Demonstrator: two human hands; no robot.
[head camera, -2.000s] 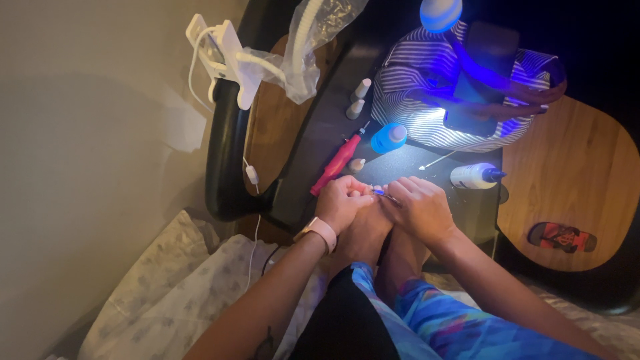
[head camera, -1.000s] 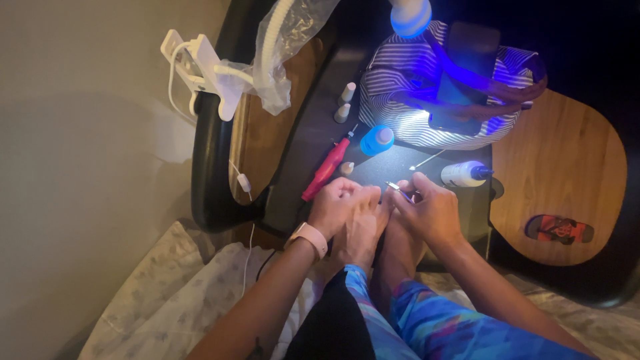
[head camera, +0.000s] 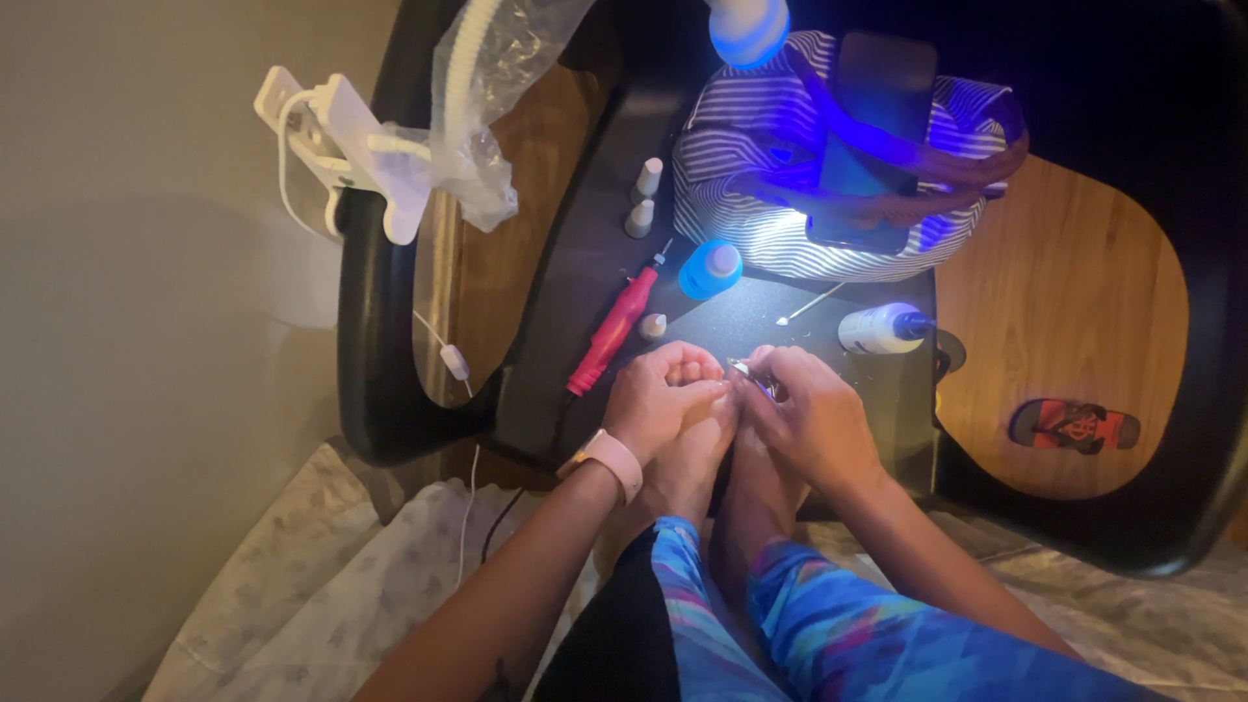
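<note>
My left hand (head camera: 668, 395), with a pink watch band on its wrist, is curled over the toes of the left foot (head camera: 687, 468) and holds them. Between the thumb and fingers of my right hand (head camera: 804, 405) is a small metal tool (head camera: 741, 368), its tip at the toes; its kind cannot be told. Past the hands, a red handheld rotary nail drill (head camera: 614, 331) lies at the left. A blue bottle (head camera: 711, 270) with a pale cap is beyond it. A thin stick with a white tip (head camera: 809, 304) and a white bottle with a dark blue cap (head camera: 882, 329) lie to the right.
A striped bag (head camera: 751, 127) with a phone (head camera: 882, 88) on it stands on the black chair seat (head camera: 565, 292). Several small bottles (head camera: 640, 219) are near the drill. A white clamp (head camera: 366, 156) grips the armrest, and a lamp head (head camera: 749, 29) hangs above. A flip-flop (head camera: 1072, 426) is on the floor.
My right hand has kept the small metal tool by the toes, turning it and shifting slightly. My left hand remains on the foot.
</note>
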